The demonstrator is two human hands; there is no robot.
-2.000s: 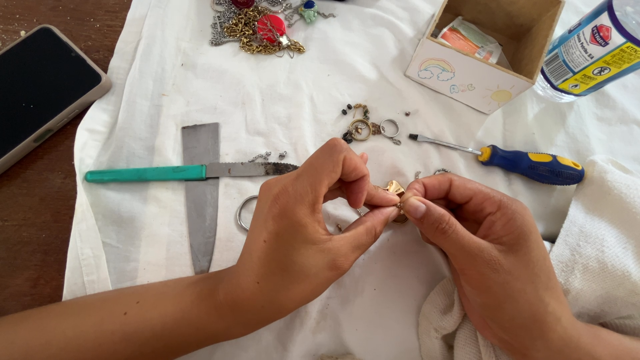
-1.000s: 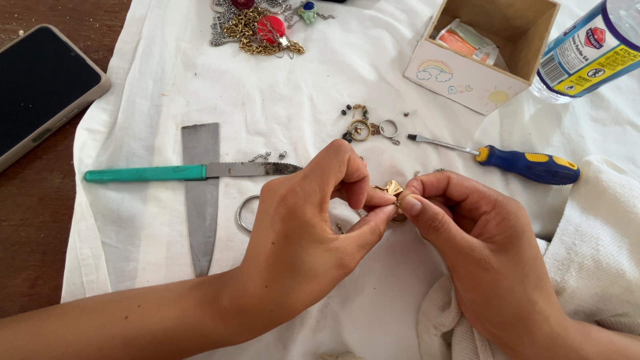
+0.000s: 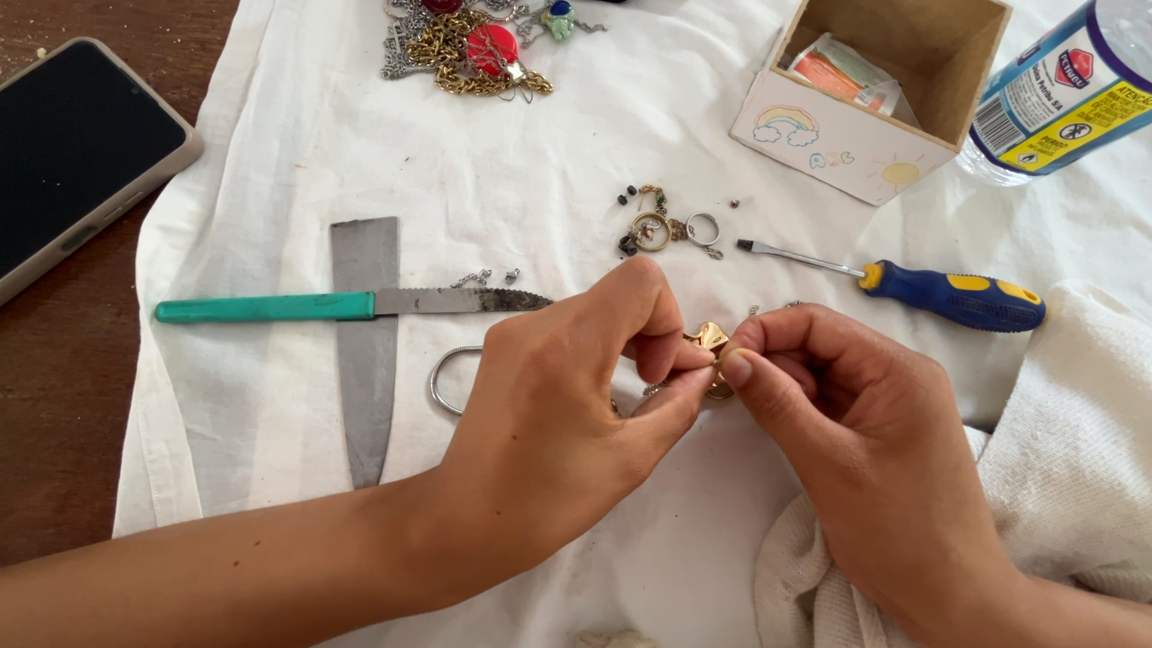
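Note:
My left hand and my right hand meet fingertip to fingertip near the middle of the view. Between them is a small gold-coloured jewelry piece, pinched by thumb and index finger on each side and largely covered. Left of my left hand lies a silver-coloured ring-shaped chain or bangle, partly hidden by that hand. Just above the hands are a gold-coloured ring, a silver-coloured ring and small dark beads. A flat-blade screwdriver rests above my right hand.
A green-handled serrated knife crosses over a flat grey metal blade on white cloth. Farther off are tangled chains, a wooden box holding packets, and a plastic bottle. A phone lies left; a knitted cloth right.

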